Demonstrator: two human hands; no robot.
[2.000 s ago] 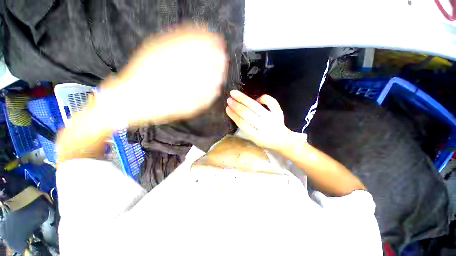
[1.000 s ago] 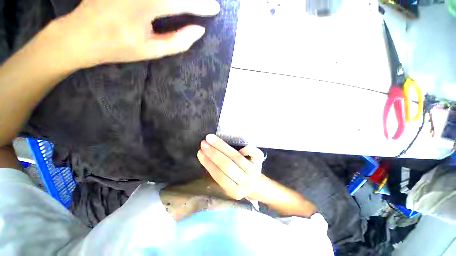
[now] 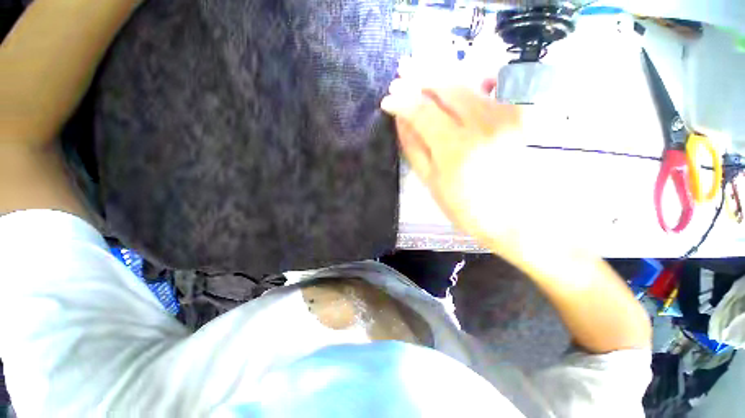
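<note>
A large dark mottled garment panel (image 3: pixel 253 155) lies over the left of the white table (image 3: pixel 588 196) and hangs over its front edge. Its right edge runs straight up and down against the white surface. My right hand (image 3: pixel 470 147) lies on the table with its fingertips at that edge, near the top centre; whether it pinches the cloth is unclear. My left forearm reaches up along the left side of the cloth; the left hand is cut off by the top edge. Metal machine parts (image 3: pixel 466 24) show at the top centre, beyond the right hand.
Scissors (image 3: pixel 676 155) with red and yellow handles lie at the right, beside a black cable (image 3: pixel 709 224). A dark round fitting (image 3: pixel 535 24) is at the top. A ruled strip (image 3: pixel 437 242) runs along the front edge. A blue basket (image 3: pixel 155 282) and dark cloth (image 3: pixel 510 310) are below the table.
My right hand has moved from the table's front edge up beside the panel's edge. My left hand has moved up out of view. The panel lies flatter, and more of the machine shows.
</note>
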